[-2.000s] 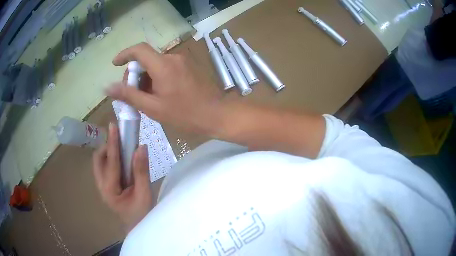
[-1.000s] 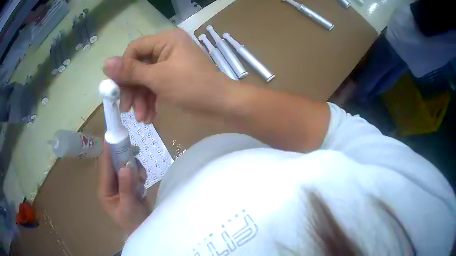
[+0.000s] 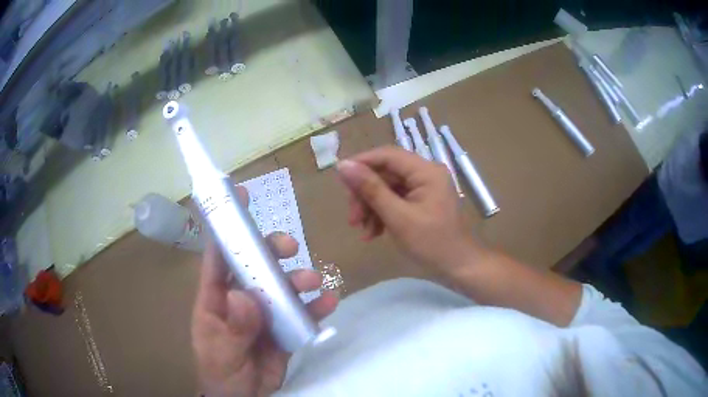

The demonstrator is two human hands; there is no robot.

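My left hand (image 3: 241, 318) holds a silver device (image 3: 252, 267) around its thick body. Its white neck and small round head point up and left, and its fat end points toward me. My right hand (image 3: 407, 201) is right of the device, thumb and index fingertips together at the lower corner of a small white cloth (image 3: 324, 147). I cannot tell whether they pinch the cloth or only touch it. A label sheet (image 3: 275, 213) lies on the cardboard behind my left fingers, partly hidden by them.
A translucent bottle (image 3: 159, 217) lies left of the device. Several set-aside units (image 3: 470, 174) lie beyond my right hand, with one (image 3: 567, 124) farther right. Grey waiting units (image 3: 175, 70) stand on the cream mat (image 3: 310, 77). An orange holder (image 3: 45, 291) is far left.
My right hand has moved away from the device head to the right, beside the white cloth. The device is now tilted, with its body fully showing. The view has shifted.
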